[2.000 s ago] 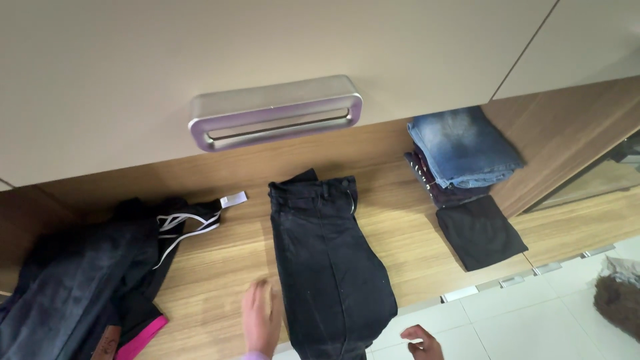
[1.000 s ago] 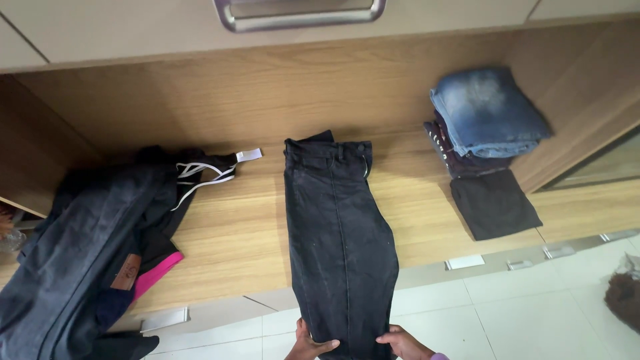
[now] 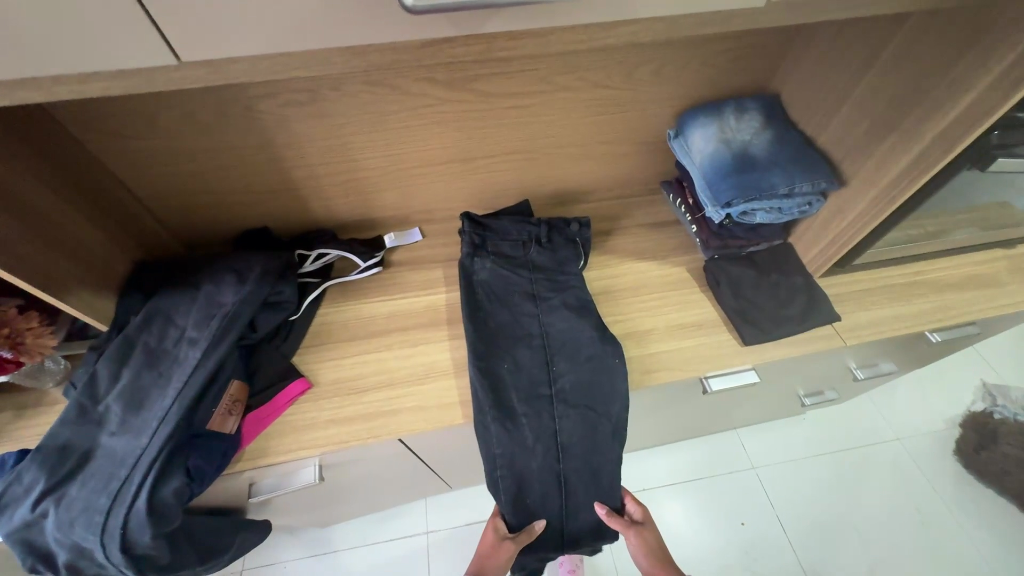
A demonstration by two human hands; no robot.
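Note:
A pair of black jeans (image 3: 544, 344) lies lengthwise from the wooden shelf, waistband toward the back wall, legs hanging past the front edge. My left hand (image 3: 502, 544) grips the left side of the legs near the lower end, thumb on top. On the right side, my right hand (image 3: 634, 530) holds the fabric the same way. To the left is a heap of dark trousers (image 3: 168, 384) with white drawstrings (image 3: 340, 268) and a pink-edged garment (image 3: 272, 412). Folded blue jeans (image 3: 748, 156) top a stack at the right, with a folded black garment (image 3: 768, 292) in front.
Drawers with metal handles (image 3: 730, 381) run beneath the wooden shelf (image 3: 384, 352). A cabinet front with a handle (image 3: 472, 4) overhangs it. White floor tiles (image 3: 832, 472) lie below, with a brown furry item (image 3: 992, 456) at the right. Reddish flowers (image 3: 24, 332) stand at the far left.
Both hands were apart from the black jeans two seconds ago; now they hold the legs from both sides. The view has tilted downward from the cabinet front.

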